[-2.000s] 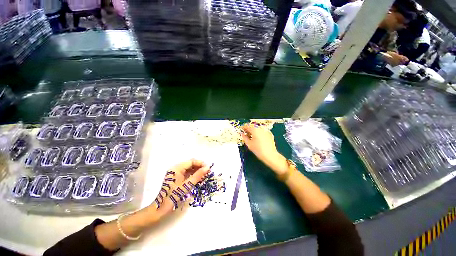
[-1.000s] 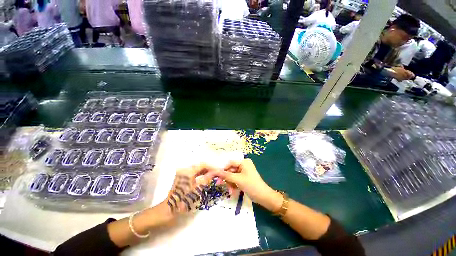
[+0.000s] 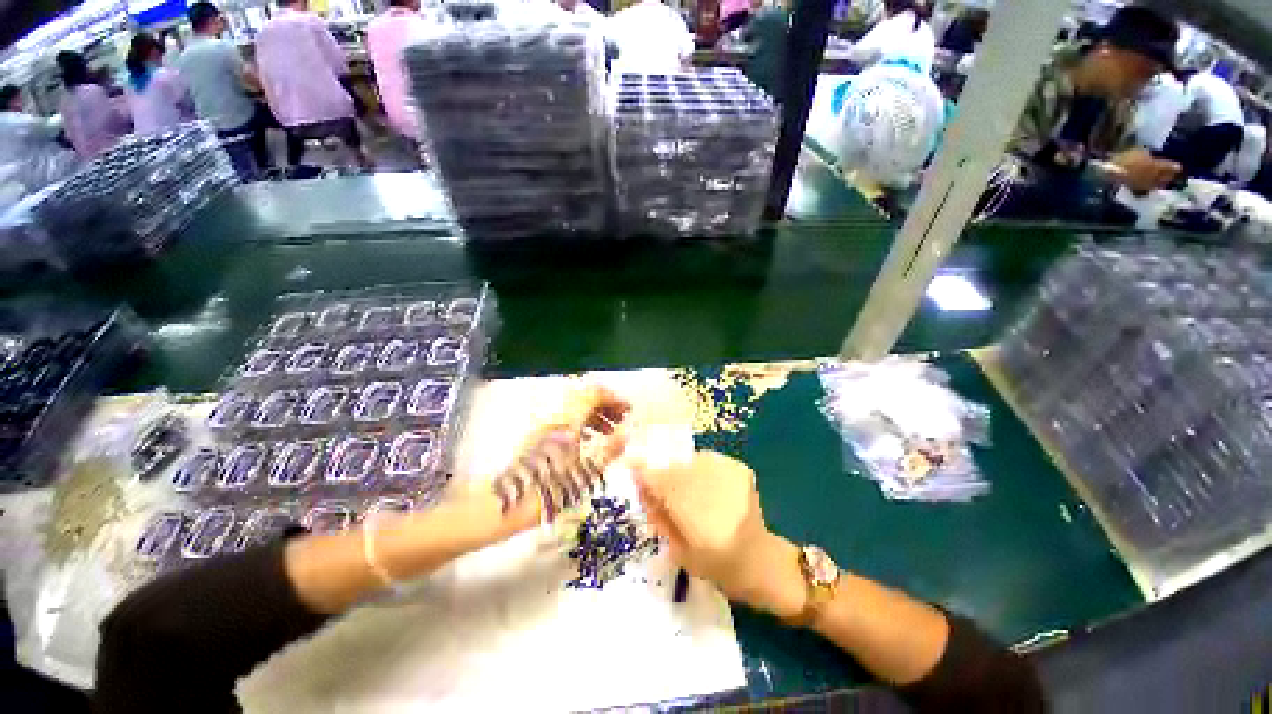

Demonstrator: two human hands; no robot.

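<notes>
My left hand (image 3: 565, 460) is over the white sheet (image 3: 530, 642), its fingers curled, with rows of dark strips stuck on its back. A dark spot shows between its fingertips; I cannot tell whether it is a held part. My right hand (image 3: 709, 519) is close beside it, back up and fingers bent, its fingertips blurred and partly hidden. A pile of small dark blue-black strips (image 3: 608, 541) lies below the hands. A slim dark stick (image 3: 681, 586) lies at the right hand's wrist side, mostly covered. A blister tray (image 3: 324, 405) with rows of rounded frames is at left.
Pale yellow bits (image 3: 723, 398) lie beyond the hands. Clear bags (image 3: 910, 433) lie on the green mat. Tray stacks stand at right (image 3: 1151, 391) and across the bench (image 3: 509, 133). A slanted metal post (image 3: 949, 195) rises ahead. Seated people and a fan (image 3: 893, 126) are beyond.
The view has tilted up. My right hand went from the yellow bits back to my left hand, then turned knuckles up. My left hand has moved forward, and its forearm now covers the tray's near corner.
</notes>
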